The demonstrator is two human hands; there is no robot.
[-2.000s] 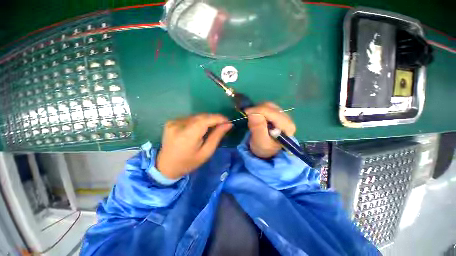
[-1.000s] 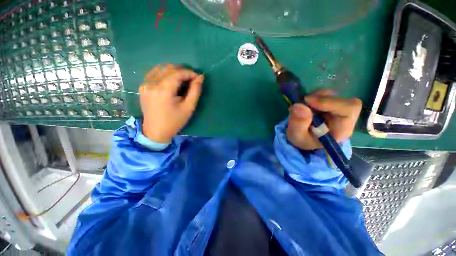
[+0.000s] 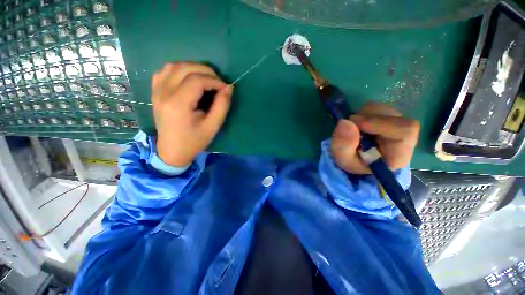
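Note:
My left hand (image 3: 187, 112) pinches a thin silvery solder wire (image 3: 251, 68) between thumb and forefinger. The wire runs up toward the white disc (image 3: 287, 56), and its other part trails left over the pocketed sheet. My right hand (image 3: 377, 138) holds the dark blue soldering iron (image 3: 339, 108) like a pen. The iron's dark tip lies over the white disc, at the small dark and silvery part (image 3: 296, 46) on it. The tip partly covers this part, so contact is not clear.
A clear blister tray (image 3: 63, 69) lies at the left. A clear oval rim (image 3: 368, 24) is beyond the disc. The iron stand (image 3: 460, 127) with white smears and a yellowish block is at the right. A silvery pocketed tray (image 3: 460, 210) is below the bench edge.
The iron's tip has moved from beside the disc onto it. Earlier both hands were close together at the wire; they are now apart. The view has shifted.

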